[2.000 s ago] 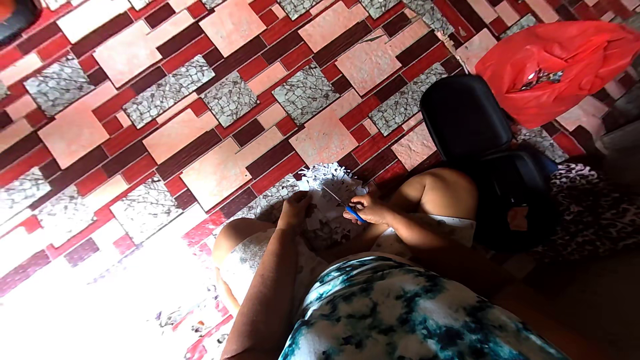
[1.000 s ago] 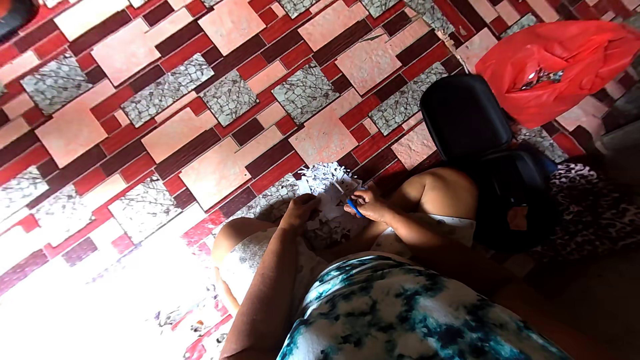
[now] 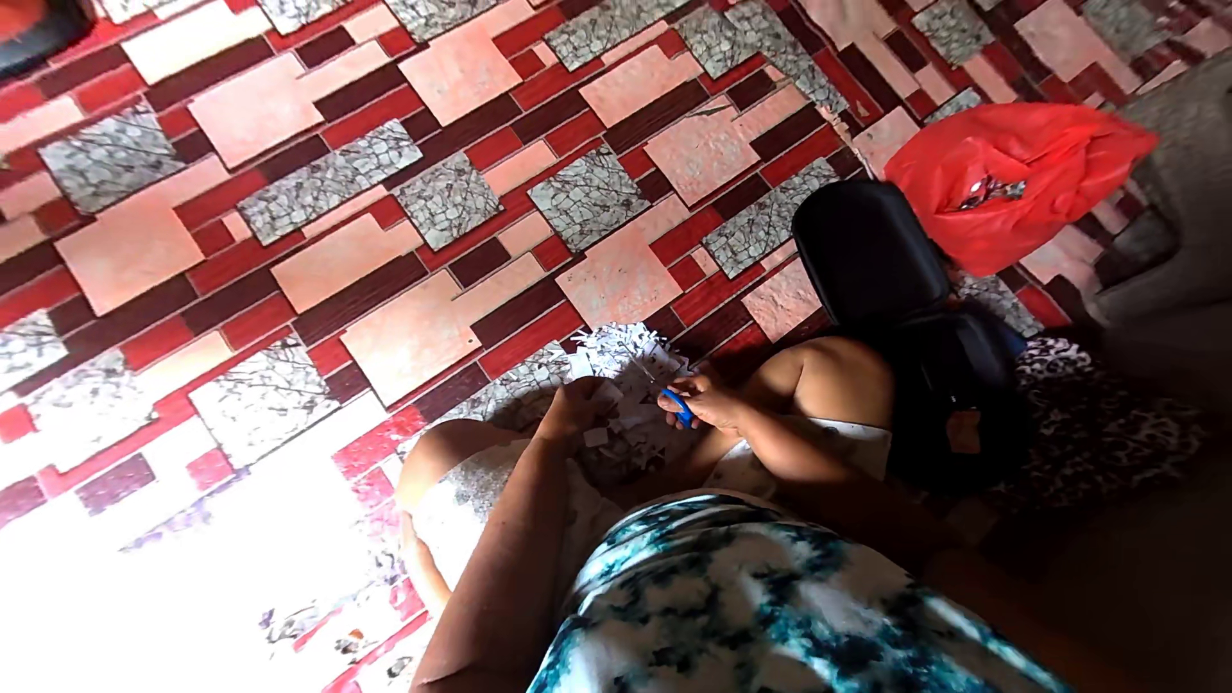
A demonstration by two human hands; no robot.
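Note:
My right hand (image 3: 707, 402) holds blue-handled scissors (image 3: 678, 408), the thin blades pointing up and left over a heap of small white paper scraps (image 3: 624, 352). To the left of the scissors, my left hand (image 3: 575, 408) pinches a small piece of white paper (image 3: 606, 393), mostly hidden by the fingers. More cut scraps lie between my folded legs, below both hands. The scissors' blades look dark and thin, and whether they are parted cannot be told.
An opened black case (image 3: 869, 252) lies right of my right knee. Beyond it sits a red plastic bag (image 3: 1011, 188) with something shiny in it. A black-and-white patterned cloth (image 3: 1107, 423) lies at the right. Patterned tile flooring (image 3: 414, 318) spreads ahead, with glaring sunlight at lower left.
The white paper at my left hand showed larger earlier; now only a small piece shows by the fingers. The scissors remain in my right hand.

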